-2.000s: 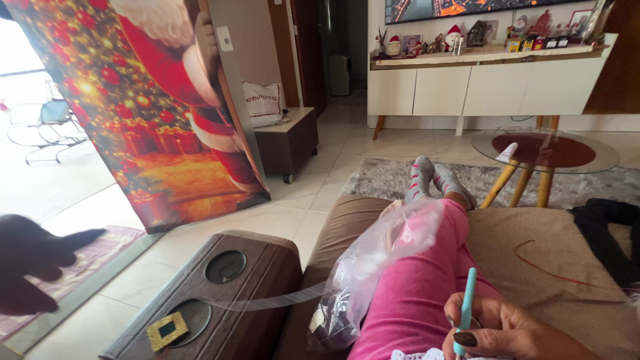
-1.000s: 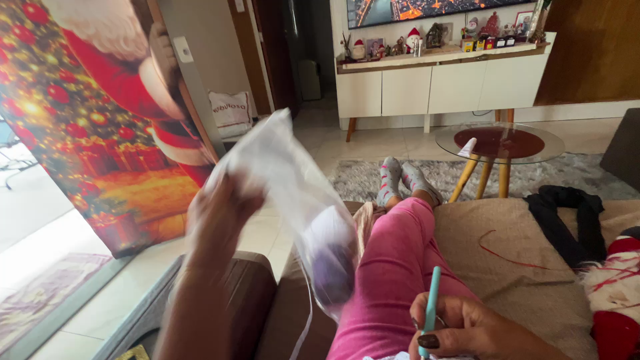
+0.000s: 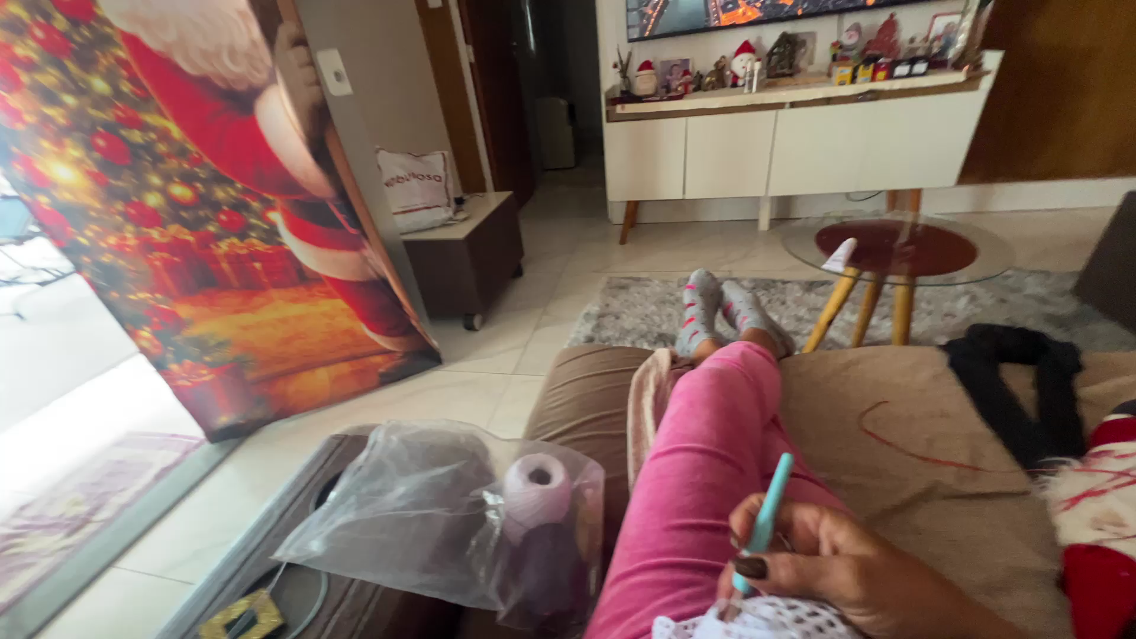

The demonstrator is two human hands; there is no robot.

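My right hand (image 3: 816, 555) holds a turquoise-handled tool (image 3: 770, 515), probably a crochet hook, upright over my lap. Under its fingers lies white openwork crochet (image 3: 754, 621), partly cut off by the bottom edge. A clear plastic bag (image 3: 417, 515) rests on the brown sofa arm to the left, with a pale pink yarn cone (image 3: 537, 493) and something dark purple inside. A small gold square object (image 3: 241, 619) lies below the bag on the arm. My left hand is outside the view.
My pink-trousered legs (image 3: 710, 426) stretch along the sofa. Black cloth (image 3: 1012, 390), a red strand (image 3: 905, 448) and a red and white cloth item (image 3: 1100, 524) lie to the right. Beyond are a glass-topped table (image 3: 896, 248), a white cabinet (image 3: 728, 155) and a Santa banner (image 3: 240, 222).
My left hand, which held the plastic bag up a second ago, is gone from view. The bag, on my legs two seconds ago, now rests on the sofa arm.
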